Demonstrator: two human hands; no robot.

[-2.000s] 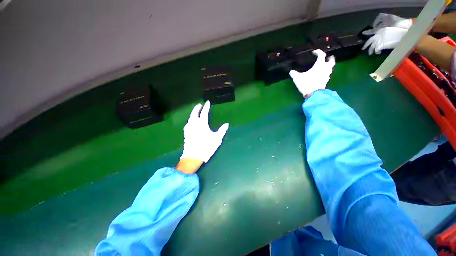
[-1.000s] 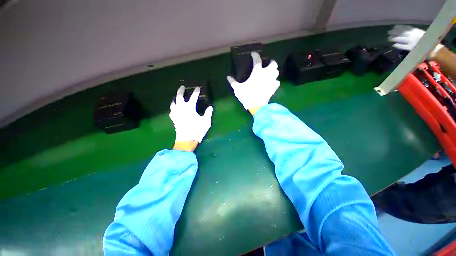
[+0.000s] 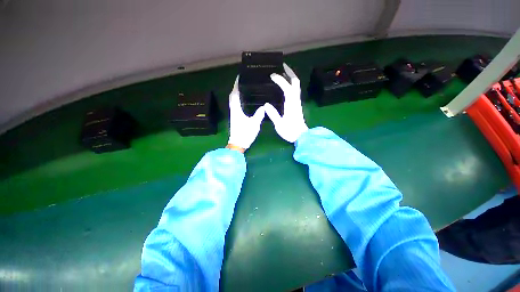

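Note:
A black presentation box (image 3: 261,71) with small pale lettering on its top sits on the far side of the green belt, between my hands. My left hand (image 3: 245,122), in a white glove, holds its left side. My right hand (image 3: 289,108), also gloved, holds its right side, with fingers on the top's right edge. The thumbs meet at the front face and hide part of it. Two closed black boxes stand to the left, one nearer (image 3: 194,114) and one farther (image 3: 104,130).
To the right, an open box (image 3: 330,84) with an orange spot stands among several black boxes. A slanted pale post (image 3: 479,74) and a red tray (image 3: 493,128) are at far right. The pale back panel (image 3: 142,40) runs behind the belt (image 3: 154,151).
The boxes at left have shifted left. My left hand has left the middle box and moved right to the box that my right hand was touching. The other worker's hands are out of view.

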